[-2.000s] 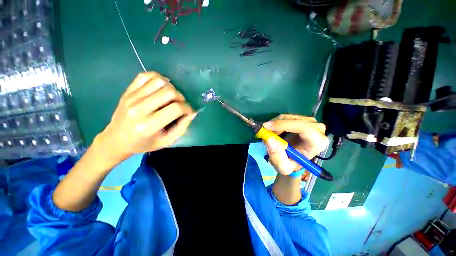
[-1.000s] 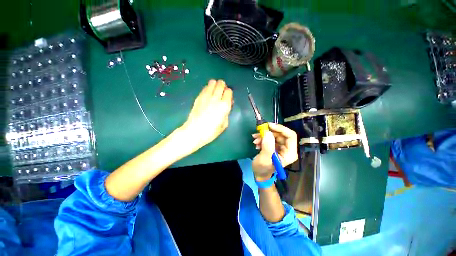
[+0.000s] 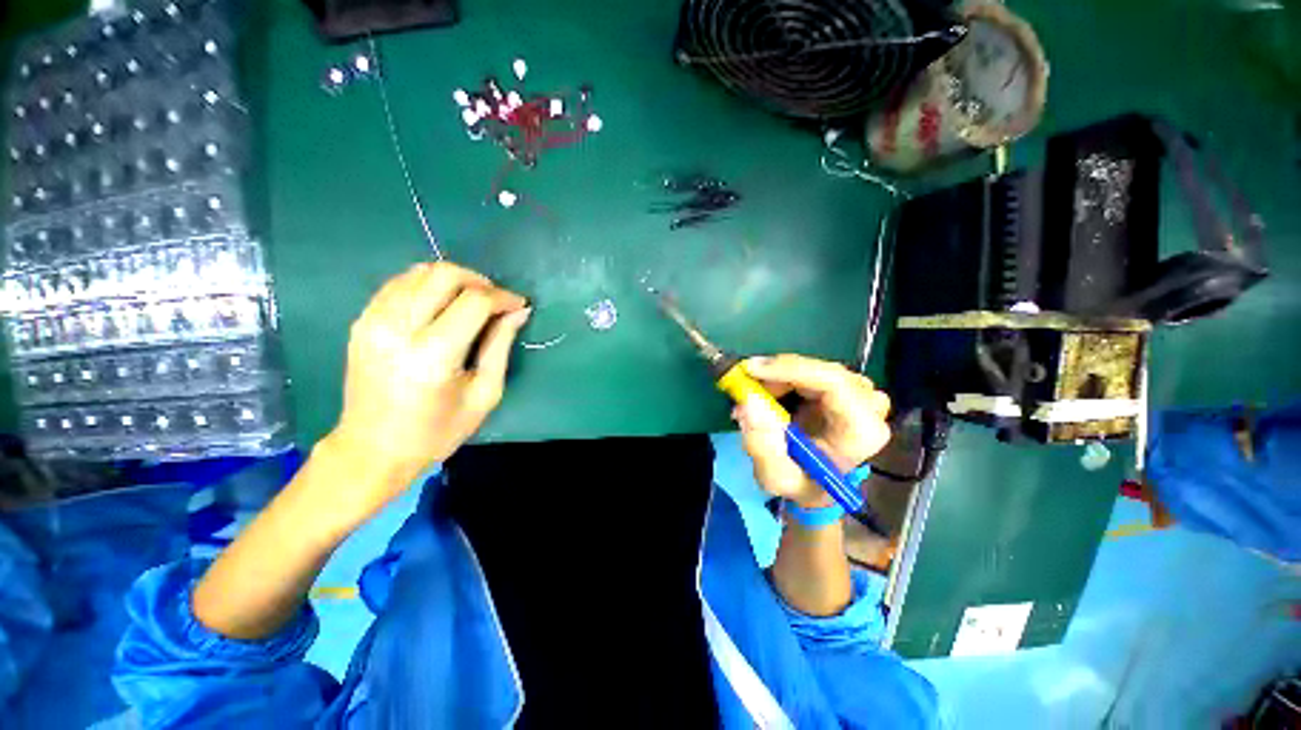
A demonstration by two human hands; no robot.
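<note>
The small round circuit board (image 3: 602, 314) lies on the green mat in front of me. My left hand (image 3: 428, 357) is left of it, fingers pinched on the thin solder wire (image 3: 407, 171); the wire's curved end sticks out toward the board without touching it. A small dark bit shows at the fingertips, perhaps a black lead. My right hand (image 3: 816, 428) holds the yellow and blue soldering iron (image 3: 759, 399) like a pen, its tip to the right of the board, apart from it. A pile of black lead wires (image 3: 696, 200) lies beyond.
Red-wired components (image 3: 531, 126) lie tangled at the upper left. A blister tray (image 3: 136, 243) is at the far left. A fan (image 3: 799, 50) and a round tin (image 3: 935, 121) stand at the back. The black iron stand (image 3: 985, 257) is at the right. The reel holder (image 3: 383, 14) is cut off.
My left hand went over to the black leads and has come back to the left of the board. The iron's tip, at the board at first, is now apart from it. The view has shifted.
</note>
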